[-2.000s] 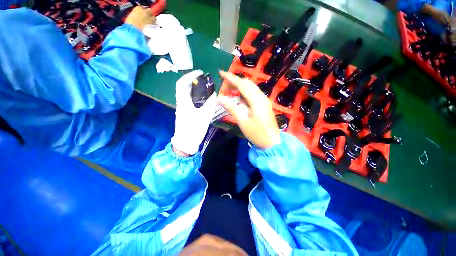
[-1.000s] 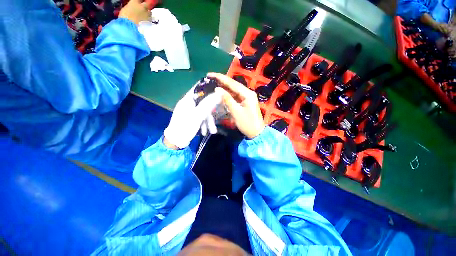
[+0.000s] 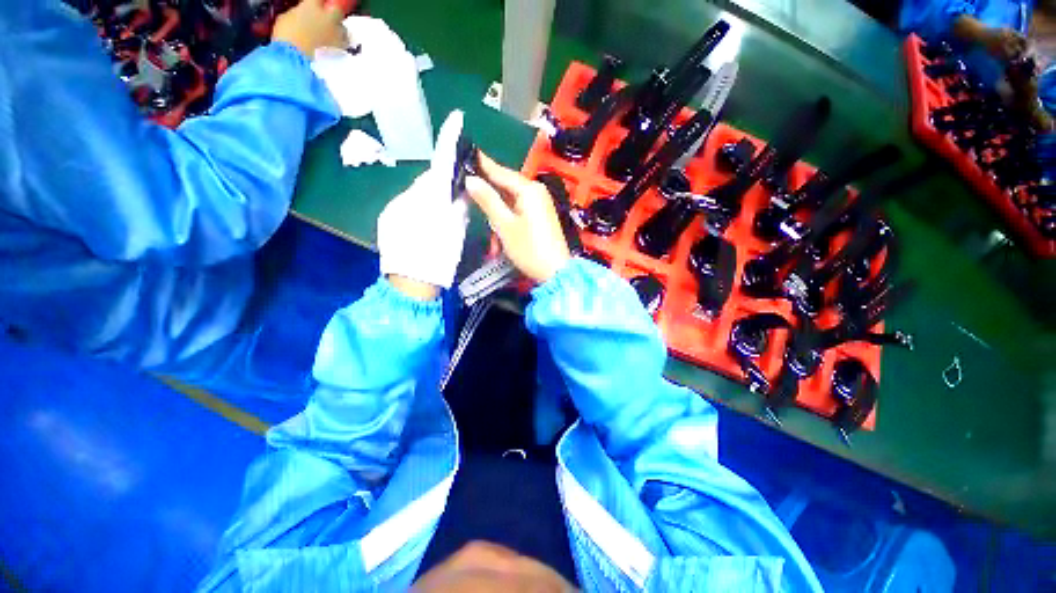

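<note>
My left hand (image 3: pixel 424 226), in a white glove, holds a dark wristwatch (image 3: pixel 464 168) that is turned edge-on between thumb and fingers. My bare right hand (image 3: pixel 525 220) has its fingertips at the watch's right side. A pale perforated strap (image 3: pixel 486 282) hangs below my hands at the table edge. The orange-red tray (image 3: pixel 683 332) to the right holds several watches with black straps, some straps sticking up. Another pale strap (image 3: pixel 715 102) stands among them.
A metal upright (image 3: pixel 527 58) stands behind the tray. A white bottle-like item (image 3: pixel 401 110) and crumpled white scrap (image 3: pixel 361 148) lie left. Neighbours' blue sleeves (image 3: pixel 220 151) and more orange-red trays (image 3: pixel 952 156) are at both sides.
The watch's dark face was visible two seconds ago; now the watch is edge-on. My hands closed together around it, then my right palm moved away from the glove, its fingertips staying at the watch.
</note>
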